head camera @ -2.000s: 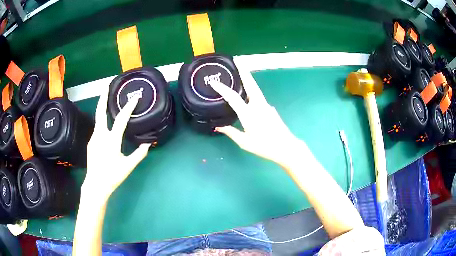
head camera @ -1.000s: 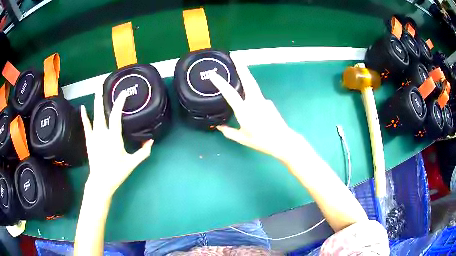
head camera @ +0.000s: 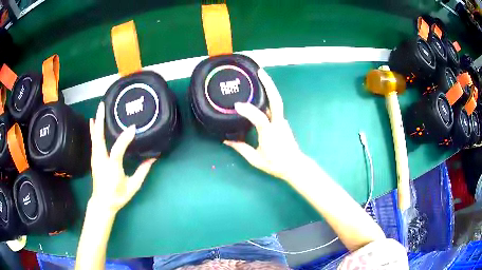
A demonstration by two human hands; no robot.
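Observation:
Two black speakers with upright orange straps stand side by side on the bench. The left speaker [head camera: 153, 118] shows a pale, slightly bluish ring around its white logo. The right speaker [head camera: 211, 113] shows a ring with pink at its lower edge. My left hand [head camera: 113, 171] is around the left speaker's near left side, index fingertip on the lower part of the top face, thumb low at the front. My right hand [head camera: 272, 142] is around the right speaker's right side, index fingertip at the ring's lower right, thumb low at the front. The finger undersides are hidden.
More speakers stand at the left [head camera: 53, 137] and right [head camera: 430, 113]. A mallet [head camera: 397, 137] with an amber head lies right of my right hand. A white cable [head camera: 368, 163] lies beside it. Blue crates [head camera: 433, 205] are below the green bench's [head camera: 211, 211] near edge.
Both index fingertips have moved from the logos down to the lower part of the top faces. My left hand has closed in on its speaker. The right ring now shows pink; the left looks brighter.

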